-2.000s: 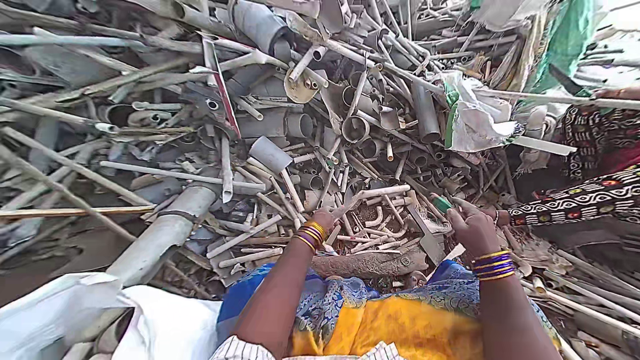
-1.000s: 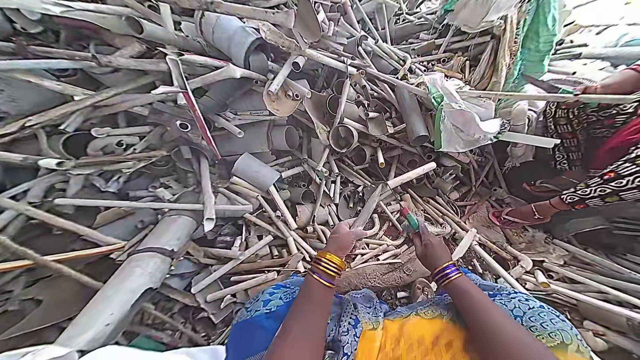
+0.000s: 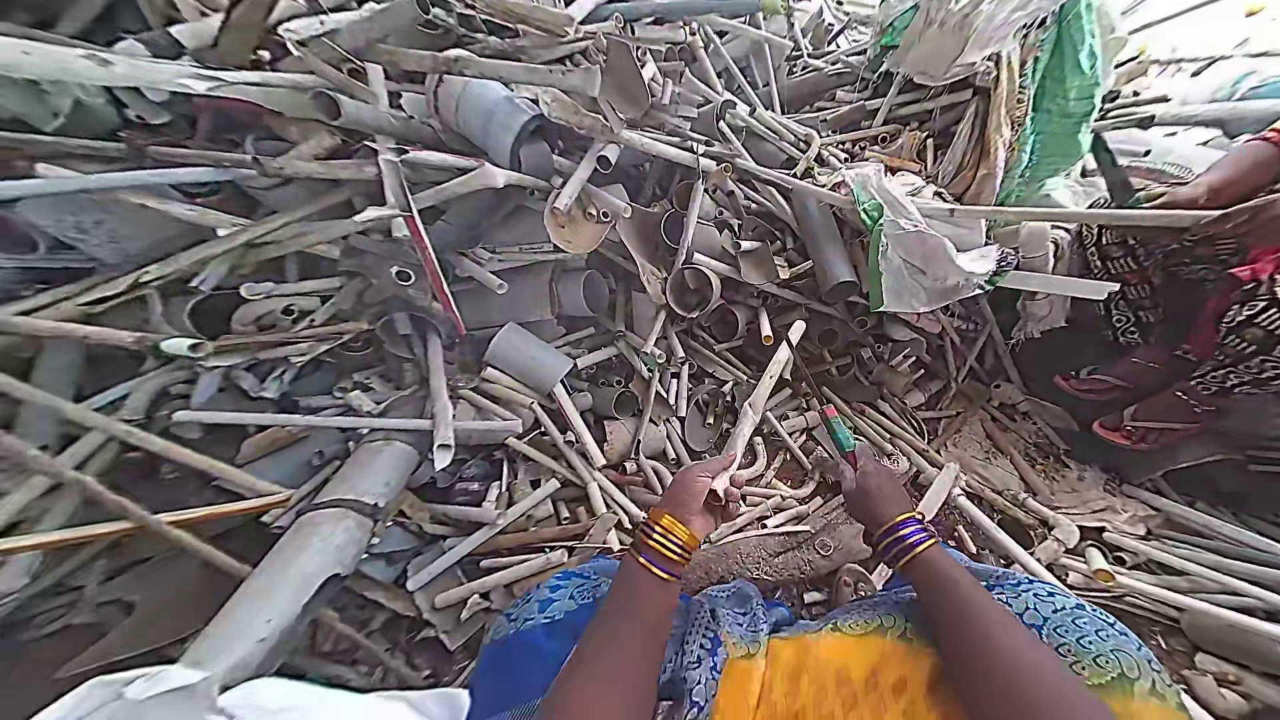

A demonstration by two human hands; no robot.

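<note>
My left hand (image 3: 700, 495) is closed around the lower end of a pale, dirty plastic pipe piece (image 3: 757, 400), which slants up and to the right. The right hand (image 3: 875, 492) grips a tool by its green and red handle (image 3: 838, 430); a thin dark part runs from it up toward the pipe's upper end, and whether the two touch I cannot tell. Below and between my hands lies a thick brown log-like piece (image 3: 780, 552). Short bent and straight pipe offcuts lie just above it.
Scrap plastic pipes surround me, among them a wide grey pipe (image 3: 300, 570) at lower left and a grey pipe piece (image 3: 528, 358). A white and green torn sack (image 3: 925, 240) lies at upper right. Beside it is another person's hand (image 3: 1215, 185), with sandalled feet (image 3: 1145, 425) below.
The pipe piece in my left hand now points more steeply upward. My right hand, still on the handle, is farther from the left one than a second ago.
</note>
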